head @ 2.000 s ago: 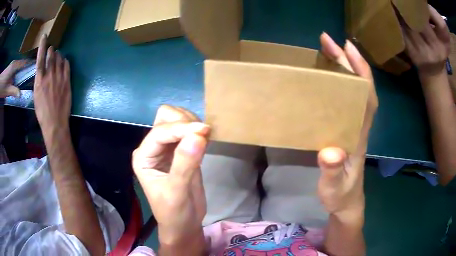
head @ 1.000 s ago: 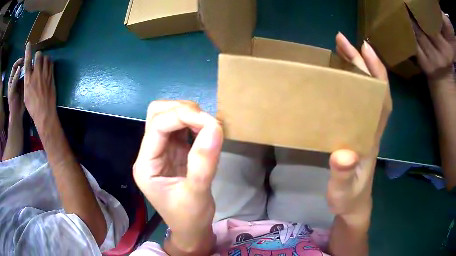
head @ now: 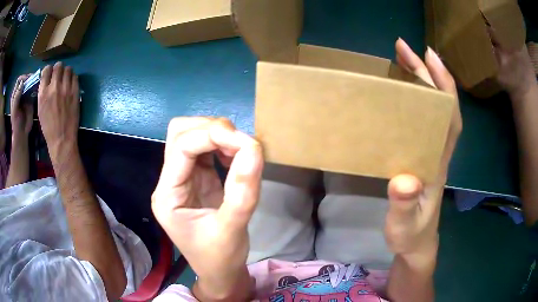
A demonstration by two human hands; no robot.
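Note:
A plain brown mailer box [head: 354,118] is held up in front of me above my lap, one plain face towards me. Its lid [head: 268,26] stands up at the back left, and part of the inside shows over the top edge. My right hand [head: 422,153] grips the right end, thumb on the near face and fingers behind. My left hand [head: 209,177] pinches the box's left edge between thumb and forefinger. The box's underside and far face are hidden.
A closed mailer box [head: 192,23] lies at the back of the green table [head: 171,82]. An open box [head: 62,29] is at the far left. A left neighbour's hands [head: 59,106] hold a small item. A right neighbour's hand [head: 516,68] is at another box [head: 463,44].
The held box and my hands have shifted slightly right in view since two seconds ago. My left fingers have curled more. The left neighbour's hands have moved.

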